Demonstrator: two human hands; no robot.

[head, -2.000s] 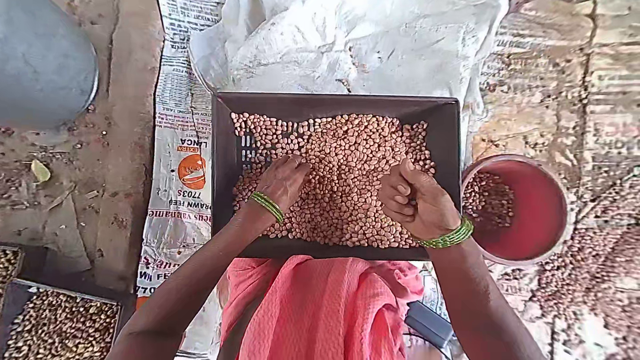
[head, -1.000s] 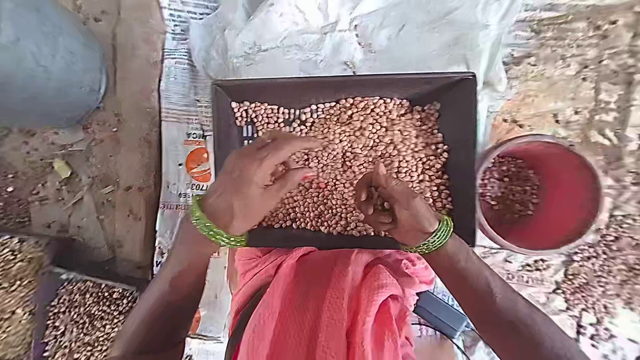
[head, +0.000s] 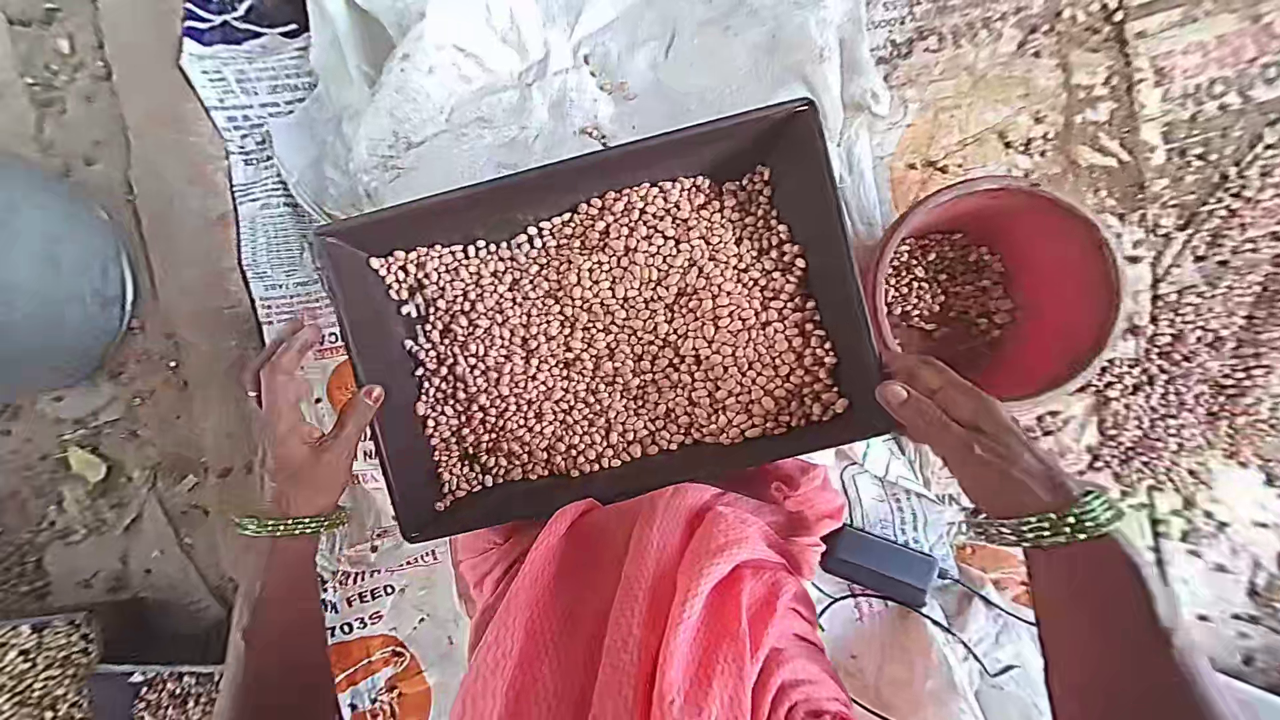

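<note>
A dark rectangular tray (head: 590, 165) lies across the middle of the view, tilted with its right end higher in the picture. Small pinkish-brown nuts, apparently shelled peanuts (head: 620, 330), cover most of its floor. My right hand (head: 965, 425) grips the tray's right edge, thumb on the rim and fingers beside the red bucket. At the left edge is my left hand (head: 310, 430), thumb against the rim and fingers spread; whether it bears any weight cannot be told. Both wrists wear green bangles.
A red bucket (head: 1060, 290) with some nuts inside stands right of the tray. White sacks (head: 480, 110) lie beneath. More nuts (head: 1200, 350) are scattered at far right. A grey metal vessel (head: 60, 280), filled trays (head: 45, 665) at lower left, and a black adapter (head: 880, 565) with cable are around.
Both hands have moved from over the nuts out to the tray's two ends. The tray has turned from level to slanted, and the nuts now cover the slotted patch at its upper left.
</note>
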